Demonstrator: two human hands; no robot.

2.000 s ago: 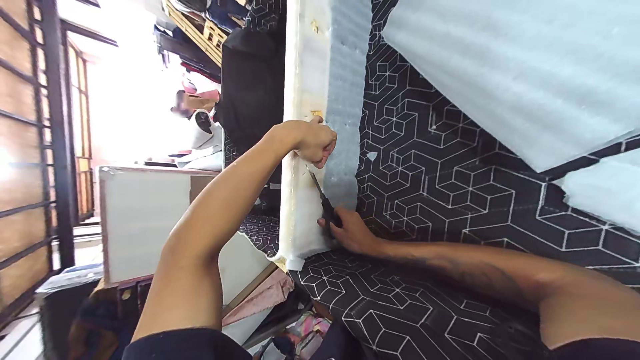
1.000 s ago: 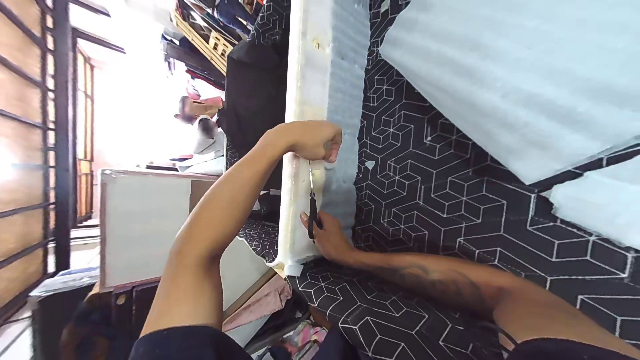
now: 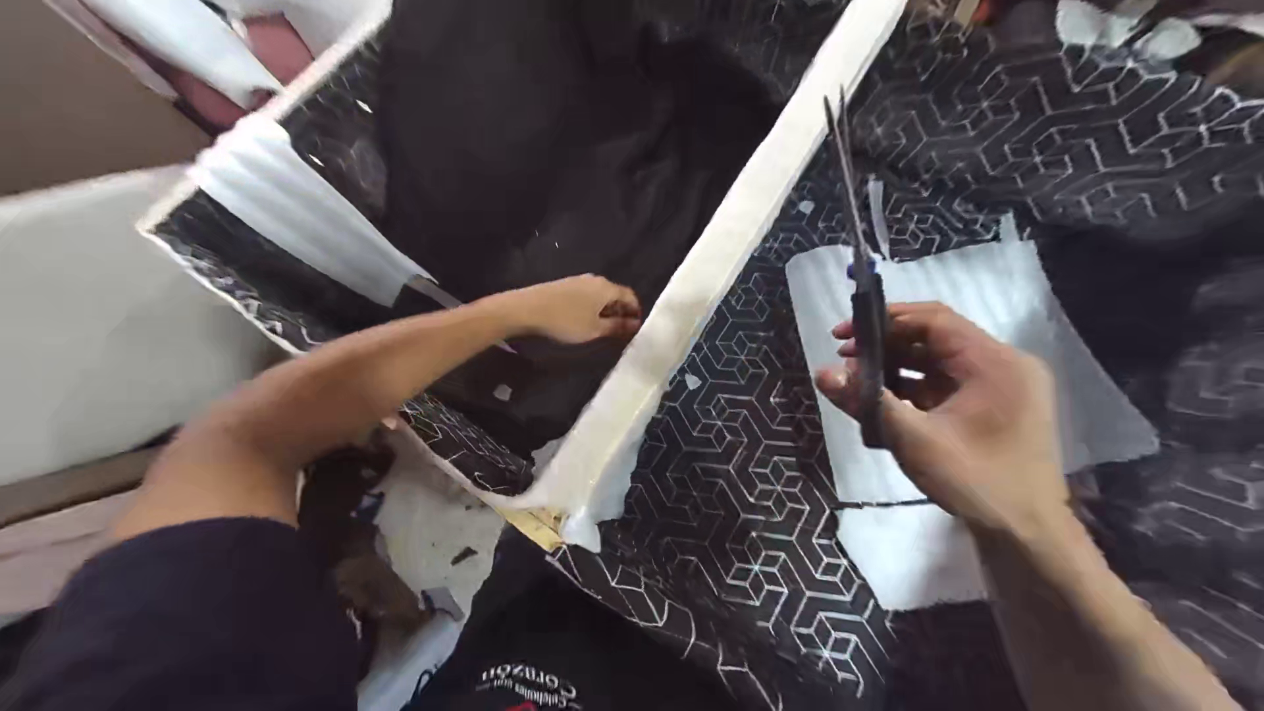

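My right hand (image 3: 948,405) grips black-handled scissors (image 3: 869,336), their slim blades pointing up and slightly parted. My left hand (image 3: 583,309) is curled beside the long rail wrapped in white foam (image 3: 691,267); whether it touches the rail or pinches something small, I cannot tell. Black fabric with a pale geometric pattern (image 3: 760,425) spreads to the right of the rail. On it, beneath my right hand, lies a piece of white foam sheet (image 3: 839,434). Another white foam strip (image 3: 306,217) crosses the frame at the left. Bare wood (image 3: 536,525) shows at the near corner.
A pale panel (image 3: 118,316) stands at the far left. Plain dark cloth (image 3: 553,148) lies inside the frame, with small white scraps on it. Under the near corner the floor (image 3: 434,523) shows through, with loose bits on it. White scraps (image 3: 1126,30) lie at the upper right.
The view has swung strongly. The scissors, earlier against the foam-wrapped rail, are now raised to the right of it. My left hand has gone from the top of the rail to its left side.
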